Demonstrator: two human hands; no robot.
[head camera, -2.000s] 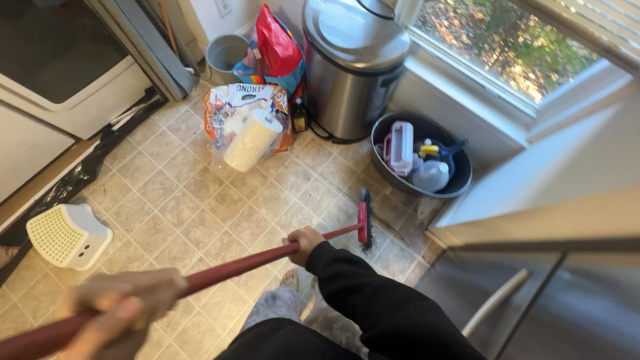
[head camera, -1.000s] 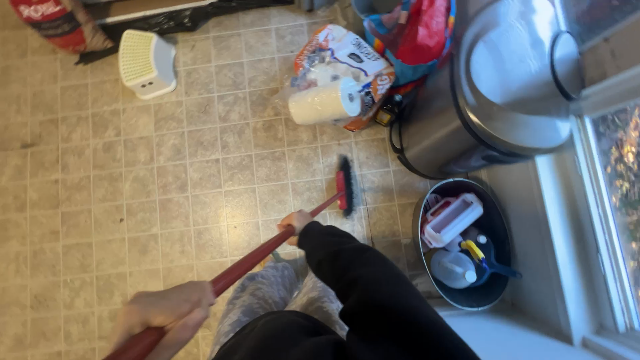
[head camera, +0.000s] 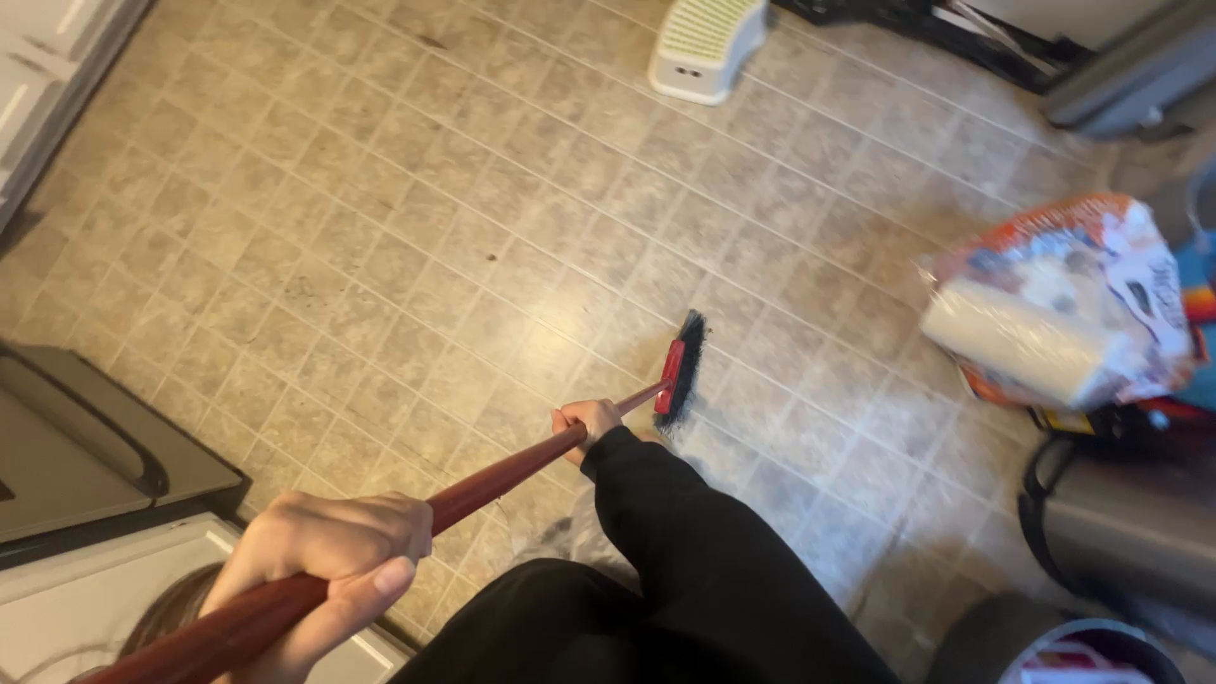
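Note:
A push-type broom with a dark red handle (head camera: 503, 483) slants across the view, its red head and black bristles (head camera: 686, 370) down on the tiled floor. My left hand (head camera: 328, 560), at lower left, is closed around the upper handle, thumb along its side. Farther down the handle, my right hand (head camera: 587, 425) grips it a short way above the broom head; its arm wears a black sleeve. A little grey dust or fluff lies by the bristles.
A white step stool (head camera: 708, 47) stands at the top. At right are a plastic-wrapped pack of paper rolls (head camera: 1054, 313), a metal trash can (head camera: 1130, 522) and a dark tub (head camera: 988, 636). Cabinets (head camera: 47, 85) edge the upper left; a grey appliance (head camera: 85, 437) stands at left.
The view has swung strongly to the left, bringing in more floor, cabinets and the grey appliance. Both hands still hold the broom handle.

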